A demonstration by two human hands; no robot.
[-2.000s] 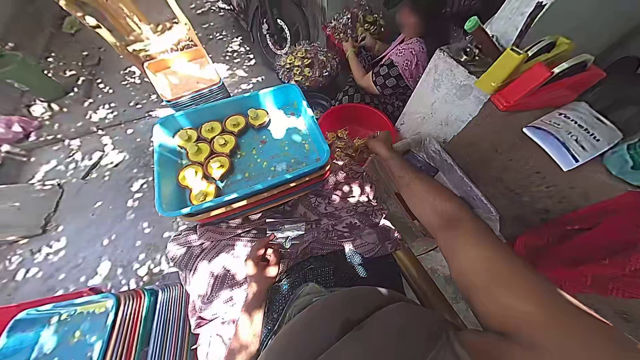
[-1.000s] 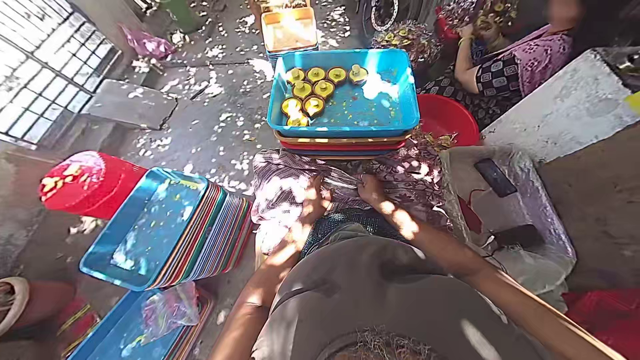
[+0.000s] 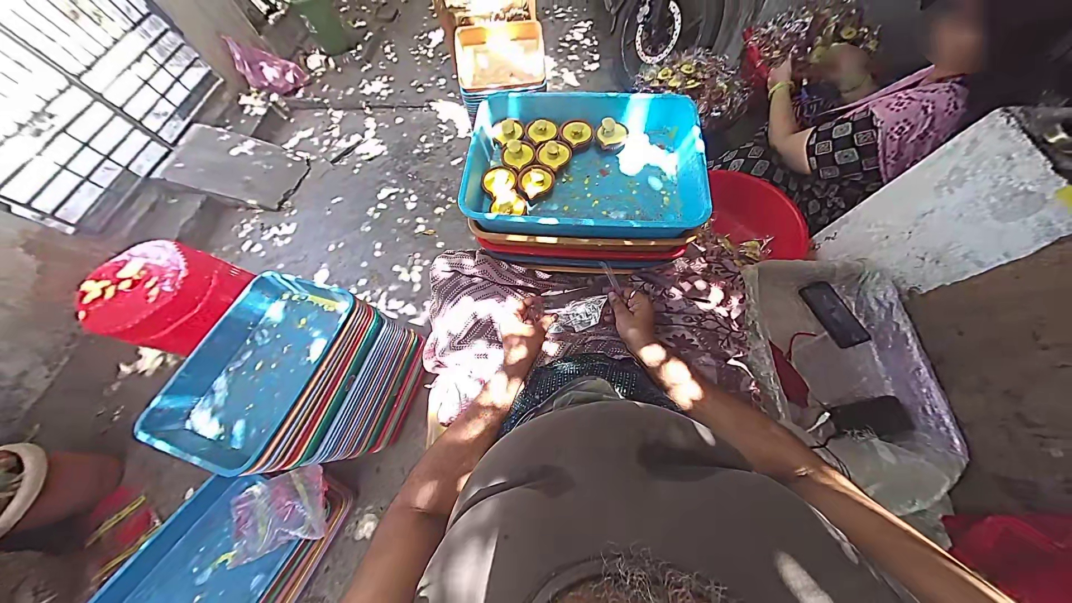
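Observation:
My left hand (image 3: 523, 322) is low over a patterned cloth (image 3: 477, 289) on my lap, beside a small clear plastic piece (image 3: 579, 315). On its other side my right hand (image 3: 634, 318) pinches a thin, pale strip (image 3: 610, 275), whose kind I cannot tell. Whether the left fingers grip the clear piece is unclear. Just beyond both hands stands a blue plastic tray (image 3: 586, 224) on top of a stack of trays. Several yellow cup-shaped pieces with dark rims, like small lamps (image 3: 554, 155), sit in its left and upper part.
More stacked trays (image 3: 251, 368) stand at the left near a red tub (image 3: 159, 293). A red basin (image 3: 758, 213) is right of the blue tray. A plastic-lined crate (image 3: 904, 352) holds a phone (image 3: 834, 314). A person (image 3: 846, 134) sits at the upper right.
My right hand has come from the dried material by the red basin back to my lap, near my left hand. The view has turned left.

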